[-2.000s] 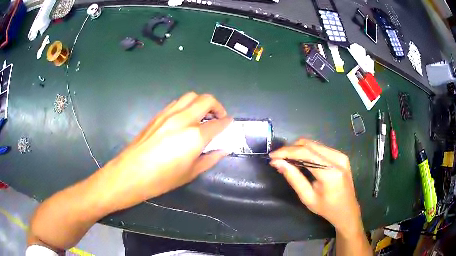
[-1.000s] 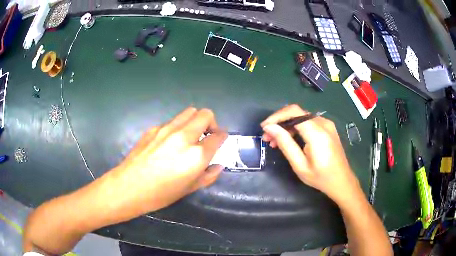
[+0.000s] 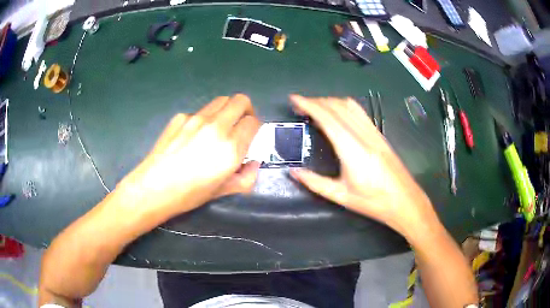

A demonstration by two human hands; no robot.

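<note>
A circuit board point(image 3: 263, 146) with a white sheet and a dark screen point(image 3: 289, 144) at its right end lies on the dark green mat point(image 3: 199, 78) at centre. My left hand point(image 3: 208, 144) grips the board's left end between thumb and fingers, covering that end. My right hand point(image 3: 347, 153) is at the board's right end, thumb and fingers spread above and below the screen, holding nothing. The tweezers point(image 3: 376, 110) lie on the mat just beyond my right hand, partly hidden by it.
A spare screen pair point(image 3: 250, 32), black housing part point(image 3: 164, 33) and copper wire spool point(image 3: 55, 78) lie further back. Solder wire point(image 3: 84, 141) curves at left. At right are a red block point(image 3: 424, 62), a silver-white tool point(image 3: 449, 141), red screwdriver point(image 3: 466, 129) and yellow-green electric screwdriver point(image 3: 520, 180).
My right hand has put the tweezers down on the mat and opened around the board's right end. My left hand still holds the left end. The view has shifted.
</note>
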